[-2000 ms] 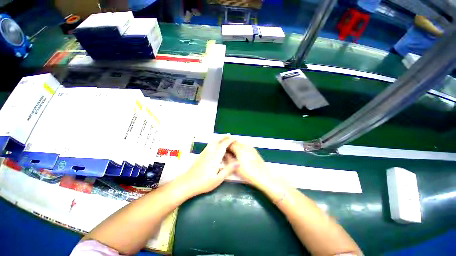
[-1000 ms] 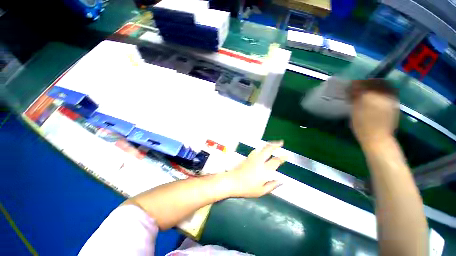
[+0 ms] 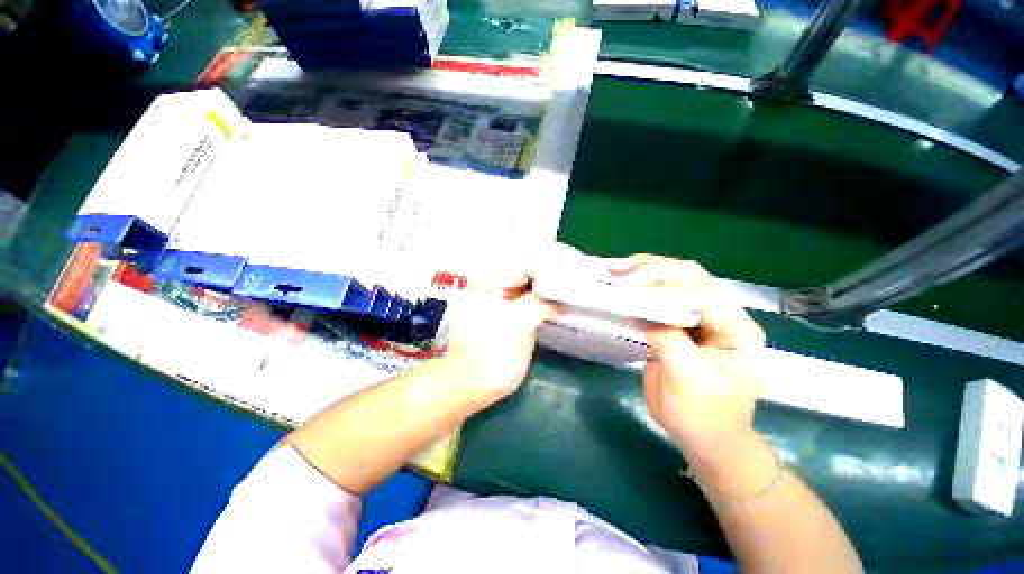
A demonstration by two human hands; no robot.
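Note:
A thin white retail box [image 3: 612,294] is held between both hands above the near edge of the belt. My left hand [image 3: 500,331] grips its left end, with the fingertips at the corner. My right hand [image 3: 710,348] grips its right end, fingers over the top and thumb below. The lower part of the box is slightly spread or doubled; I cannot tell if a flap is open. A row of packed boxes [image 3: 303,191] with blue ends lies on the side table to the left.
Stacked boxes [image 3: 357,34] stand at the far table edge. A white strip [image 3: 837,387] lies right of the hands, and a single white box [image 3: 988,448] at the far right. A metal post [image 3: 910,264] rises beside the green belt [image 3: 719,179]. Paired white boxes [image 3: 674,10] lie beyond.
The white box from the belt is now in both hands. My right hand has come back from the belt to meet my left. The view has shifted.

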